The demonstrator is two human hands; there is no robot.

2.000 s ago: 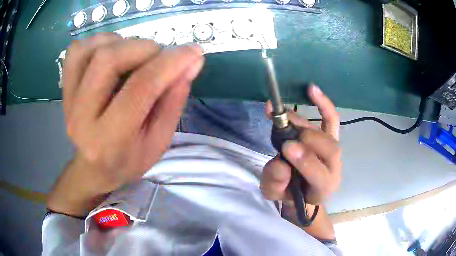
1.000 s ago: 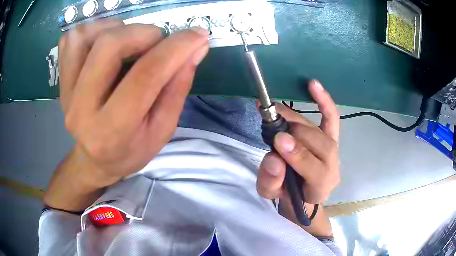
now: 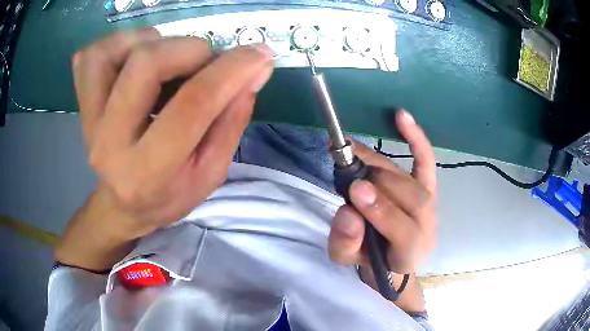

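A white strip [image 3: 284, 61] with a row of ring-shaped positions lies on the green mat. My right hand [image 3: 388, 200] holds a soldering iron [image 3: 328, 111] by its black grip. Its thin tip is at the lower edge of one ring, right of the strip's middle. My left hand [image 3: 168, 123] is over the strip's left end, thumb and forefinger pinched at its front edge near the neighbouring ring. It appears to pinch thin solder wire; the strand at the fingertips is too fine to see clearly, and the hand hides the strip's left part.
A dark strip holder [image 3: 207, 11] with white discs lies behind the white strip. A tip cleaner [image 3: 537, 63] with yellow filling is at the right, a green object [image 3: 538, 11] behind it. A black cord [image 3: 485, 165] runs at the right, near a blue object [image 3: 559, 196]. Dark strips are at the far left.
The view has shifted, so strip and tip cleaner appear further right. The iron's tip has moved from the strip's right end to a ring further left. Both hands keep their grip.
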